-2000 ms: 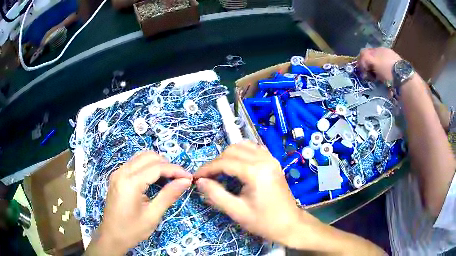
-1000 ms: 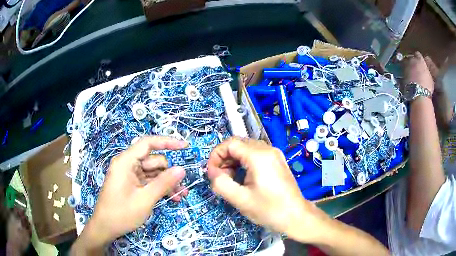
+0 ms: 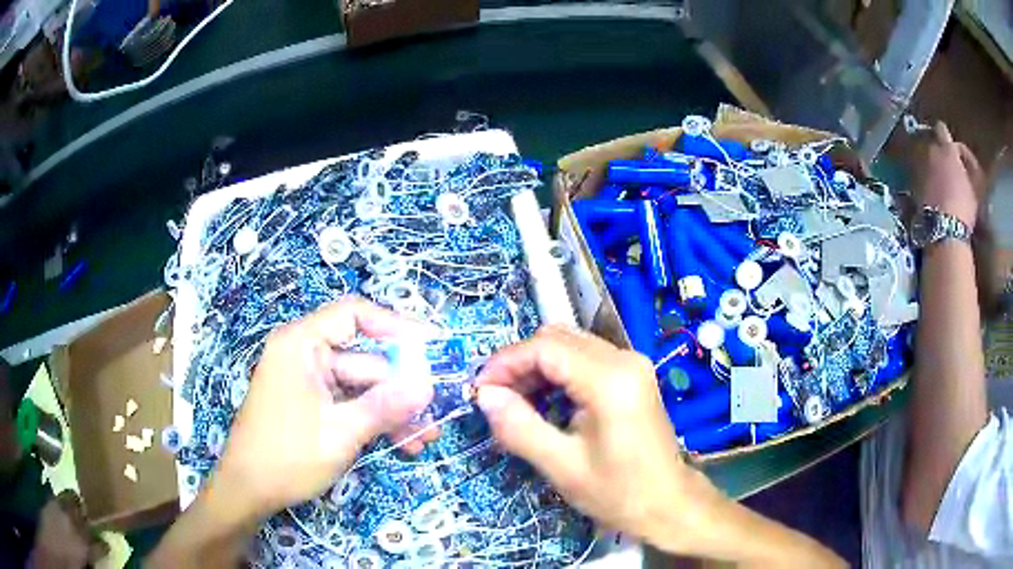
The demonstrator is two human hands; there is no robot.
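My left hand (image 3: 322,395) is over the white tray (image 3: 544,261), its thumb and forefinger close together beside a bright, blurred patch; what it holds is unclear. My right hand (image 3: 594,417) pinches the end of a thin white lead wire (image 3: 444,425) between thumb and forefinger, just right of my left fingertips. The wire runs down-left past my left fingers. The tray is heaped with blue circuit boards (image 3: 333,295), tangled white wires and white rings. A blue board (image 3: 450,353) shows between my hands; whether it is held cannot be seen.
The right carton (image 3: 594,272) holds blue battery packs (image 3: 653,245), grey plates (image 3: 754,395) and wired parts. A small left carton (image 3: 94,411) holds pale bits (image 3: 132,441). Another person's arm (image 3: 953,333) with a watch is at the right. The dark green belt (image 3: 333,106) lies behind.
My hands were together at the fingertips, then parted. My left thumb and forefinger have since closed together. The other person's hand has left the right carton. The view has shifted slightly.
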